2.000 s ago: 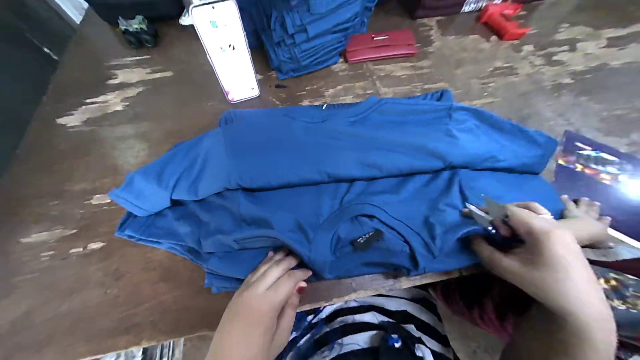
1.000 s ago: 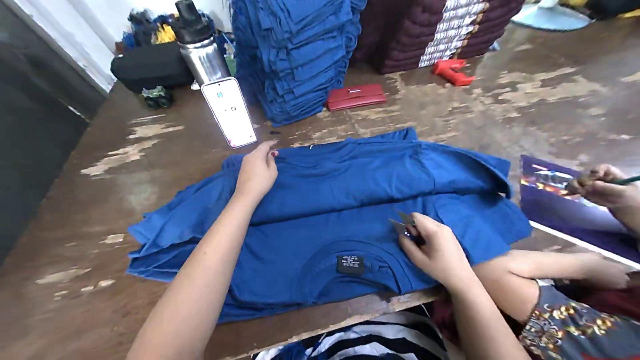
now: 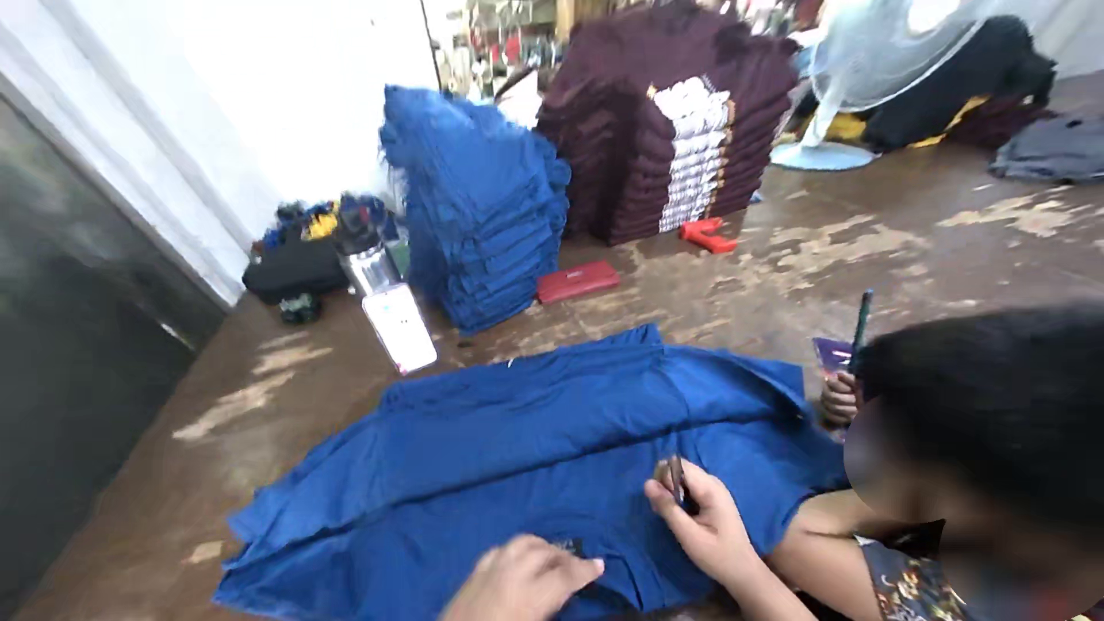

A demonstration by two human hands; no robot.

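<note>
Blue T-shirts [image 3: 535,423] lie spread and overlapping at the near edge of the wooden table. My left hand [image 3: 526,580] rests on the top shirt beside its neckline, over part of the neck label [image 3: 569,546]; its fingers look slightly apart and I see nothing in them. To the right, above the same shirt, my right hand [image 3: 700,517] is closed around a small metal tool [image 3: 676,479], which looks like thread snips; the fingers hide most of it.
Behind the shirts stand a phone [image 3: 399,328], a metal bottle [image 3: 371,266], a blue garment stack [image 3: 483,224], a red wallet [image 3: 578,281], maroon shirts [image 3: 638,172], a red object [image 3: 709,235] and a fan [image 3: 824,157]. Another person [image 3: 983,448] leans in at right, holding a pencil [image 3: 862,323].
My left hand has come back from the shirts' far edge to the neckline. The other person's head has come into view at right. The view has tilted up.
</note>
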